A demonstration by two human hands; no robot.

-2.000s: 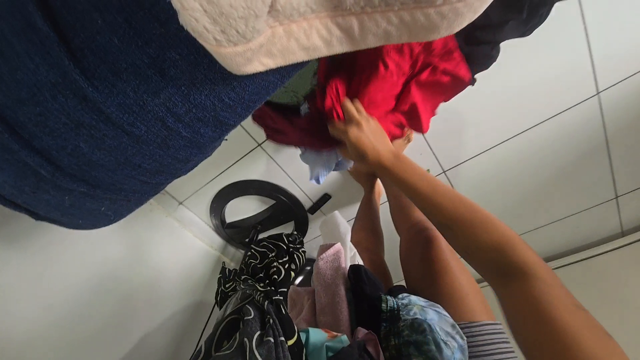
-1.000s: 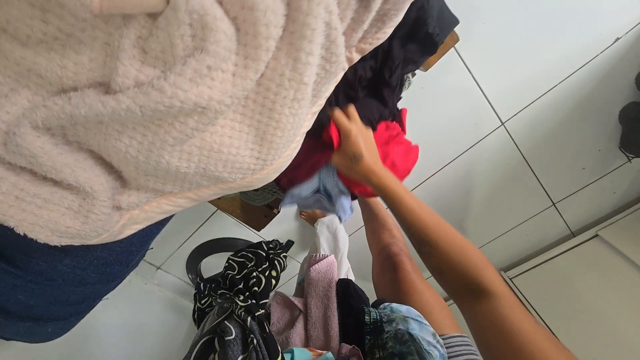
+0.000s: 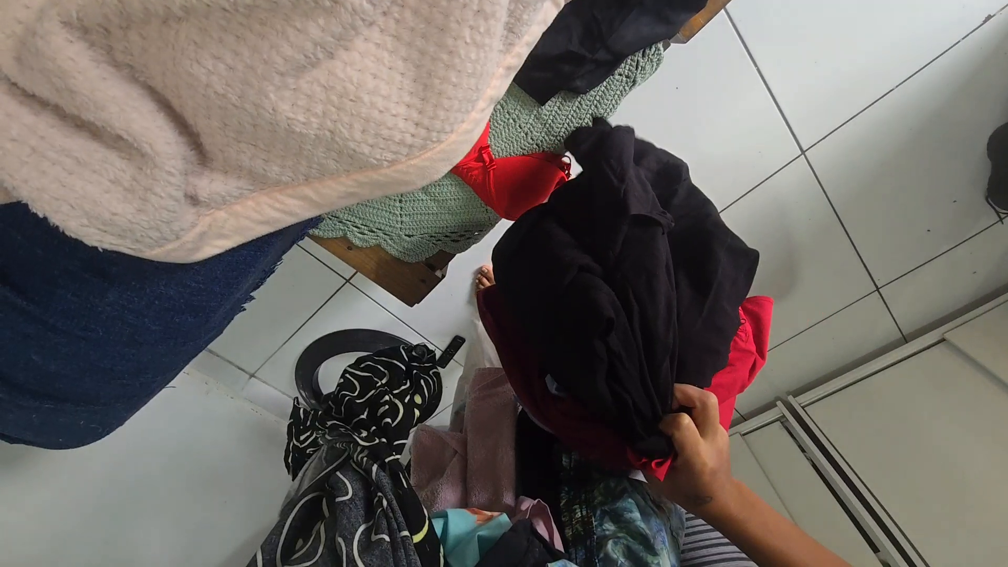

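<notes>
At the lower right, my right hand (image 3: 697,441) is closed on a bunched black garment (image 3: 606,291) and a red garment (image 3: 748,346) beneath it. The black cloth hangs in a large loose bundle over my lap and the floor. Just beyond the bundle, a red bra (image 3: 520,181) lies on a green crocheted cloth (image 3: 417,213), partly under a cream fleece blanket (image 3: 315,102). Another black garment (image 3: 598,43) lies at the far end of the crocheted cloth. My left hand is not in view.
Navy fabric (image 3: 118,331) hangs at the left. Below are a knotted patterned cloth (image 3: 354,472), a pink towel (image 3: 480,441) and other clothes. A black ring-shaped object (image 3: 315,362) and a remote control (image 3: 451,351) are on the tiles. A wooden edge (image 3: 394,272) juts out; sliding doors (image 3: 906,425) stand right.
My right hand has moved down and toward me, now gripping the black garment along with the red one. The red bra and the green crocheted cloth have come into plain view.
</notes>
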